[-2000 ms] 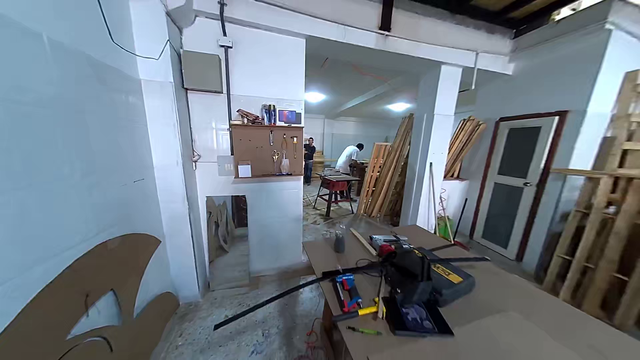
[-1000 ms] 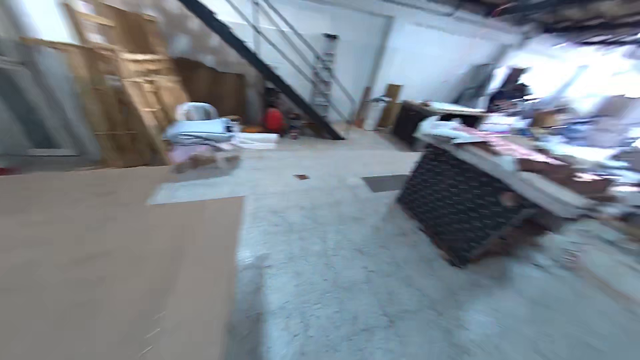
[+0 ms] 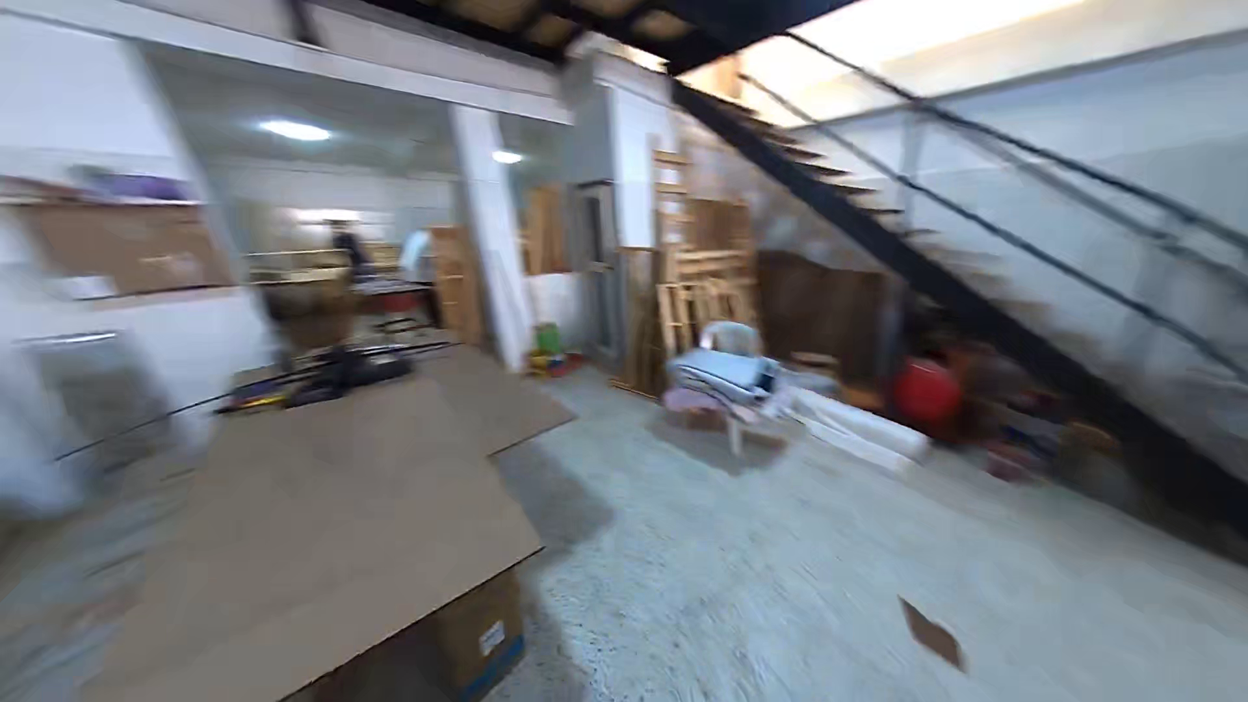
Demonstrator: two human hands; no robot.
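Neither my left hand nor my right hand is in view. A large brown board point(image 3: 351, 497) lies flat across the left and lower part of the head view, with a cardboard box point(image 3: 478, 629) under its near corner. At the board's far end is a blurred cluster of dark tools point(image 3: 341, 375), with a long thin black strip point(image 3: 136, 426) reaching out to the left. Motion blur hides the detail of the tools.
A plastic chair point(image 3: 731, 341) holding folded cloth stands mid-floor, beside a white roll point(image 3: 858, 429). Wooden frames point(image 3: 702, 263) lean behind it. A black-sided staircase point(image 3: 877, 234) descends rightward. A brown scrap point(image 3: 931, 632) lies on the floor. Blurred people point(image 3: 346, 244) are in the far room.
The view has swung widely right, then partly back left. The tool cluster, near the middle two seconds ago, now appears farther off at left.
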